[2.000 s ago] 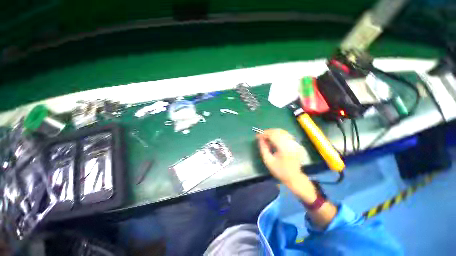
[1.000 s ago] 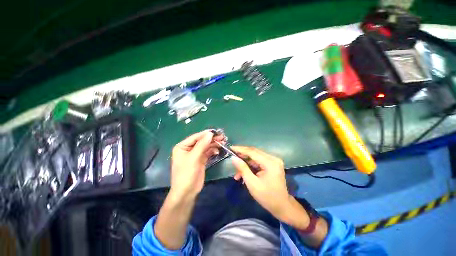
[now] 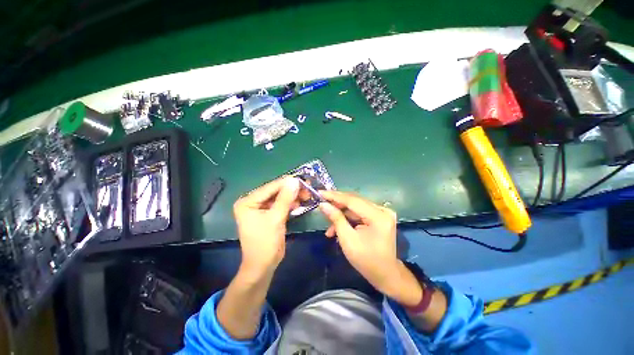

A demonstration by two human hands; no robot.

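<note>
An open phone mid-frame (image 3: 318, 170) lies at the front of the green bench, its upper end showing past my fingers and the rest largely hidden under my hands. My left hand (image 3: 267, 215) is over its left side, thumb and forefinger pinched together at the tweezers' tip; whether they hold a small part I cannot tell. My right hand (image 3: 360, 232) holds thin silver tweezers (image 3: 311, 188) that point up and left to my left fingertips.
A black tray (image 3: 179, 187) with two open phones stands at left, beside glossy blister trays (image 3: 42, 215). A solder spool (image 3: 87, 123), screw bag (image 3: 267, 121), component strip (image 3: 374, 87) and dark flat bar (image 3: 214, 194) lie around. A yellow screwdriver (image 3: 495, 179) lies at right.
My left hand has come in from out of view to the phone. My right hand has moved left to meet it with the tweezers. Since one second ago both hands have barely moved; the view has shifted.
</note>
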